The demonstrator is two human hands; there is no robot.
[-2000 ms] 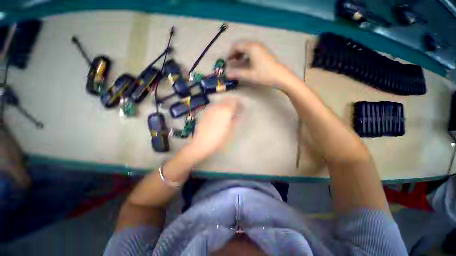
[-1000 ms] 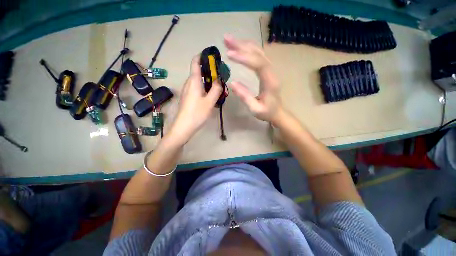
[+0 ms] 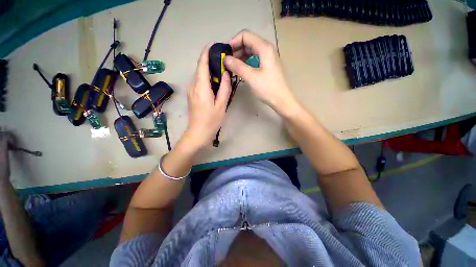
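Observation:
My left hand (image 3: 202, 101) holds a black lower case (image 3: 215, 57) upright above the cardboard. A yellow strip shows inside the case. My right hand (image 3: 261, 73) is at the case's right side, with its thumb on or beside the yellow strip and its other fingers partly hidden behind. A green circuit board (image 3: 253, 61) shows by the right fingers, mostly covered. A thin black cable (image 3: 218, 133) hangs from the case toward me and ends in a small dark connector.
Several unfinished units (image 3: 130, 136) with green boards lie in a loose cluster at left. A short stack of ribbed black covers (image 3: 378, 60) lies at right, with a longer row (image 3: 360, 10) behind. Another person's arm (image 3: 13, 219) is at the far left edge.
My right hand has moved in from open beside the case and now touches it. The board is now mostly covered by my fingers. Earlier, both hands were empty or blurred near the cluster.

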